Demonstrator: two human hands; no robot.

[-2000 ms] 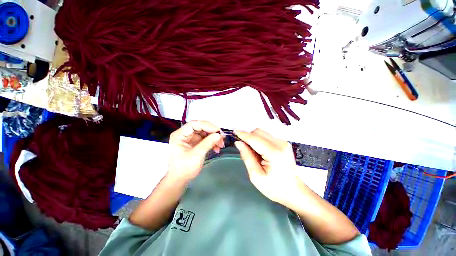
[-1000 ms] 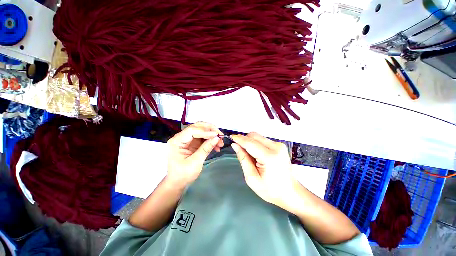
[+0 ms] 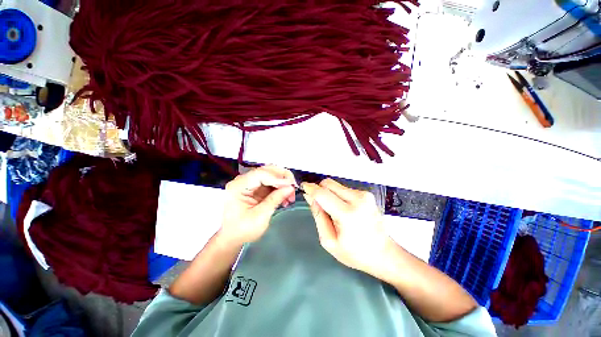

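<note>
My left hand (image 3: 254, 203) and my right hand (image 3: 346, 217) meet fingertip to fingertip above my lap, just below the table edge. A tiny dark piece (image 3: 298, 189) shows between the fingertips; it is too small to tell strap end from tool. A thin dark red strap (image 3: 242, 143) runs down from the bundle over the table edge towards my left hand. The large dark red bundle of straps (image 3: 263, 59) lies across the white table (image 3: 455, 155), its loose ends pointing right and down.
Orange and dark thread snips (image 3: 531, 100) lie by the white sewing machine (image 3: 527, 29) at the upper right. A blue crate (image 3: 560, 263) with a maroon pile (image 3: 520, 283) stands below right. Another maroon pile (image 3: 99, 230) is below left, beside a white panel (image 3: 188, 217). Gold wrap (image 3: 89, 128) lies at the left.
Both hands have lowered slightly towards my lap, still fingertip to fingertip. The dark piece between them shows less than before. The bundle has not visibly moved.
</note>
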